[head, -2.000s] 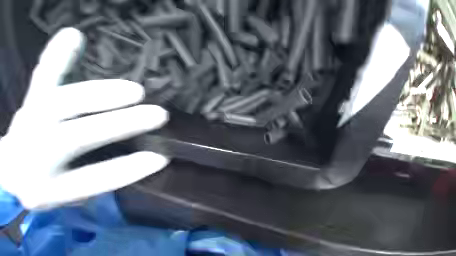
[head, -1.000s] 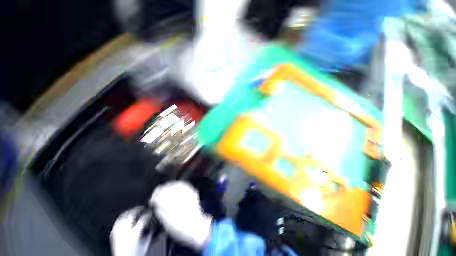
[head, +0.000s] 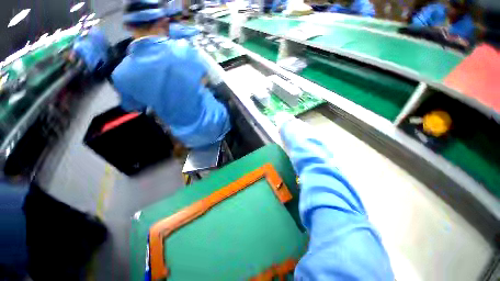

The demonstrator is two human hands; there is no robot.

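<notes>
A green circuit board [head: 299,104] with silver-white heatsinks [head: 286,89] lies on the pale conveyor, ahead of the bench. My right hand [head: 282,118], in a white glove at the end of a blue sleeve, is at the board's near edge. It is small and blurred, and I cannot tell whether its fingers hold the board. The orange-brown fixture [head: 211,202] lies on the green-topped bench [head: 230,230], with no board on it. My left hand is not in view.
A person in blue [head: 164,88] is beside the conveyor [head: 405,203], ahead left. A black bin [head: 131,144] with something red stands on the floor at left. A yellow-orange object [head: 437,123] sits on the right shelf.
The view has swung from the bins up to the bench and conveyor. My right arm now reaches forward to the board on the conveyor. My left hand has gone out of view.
</notes>
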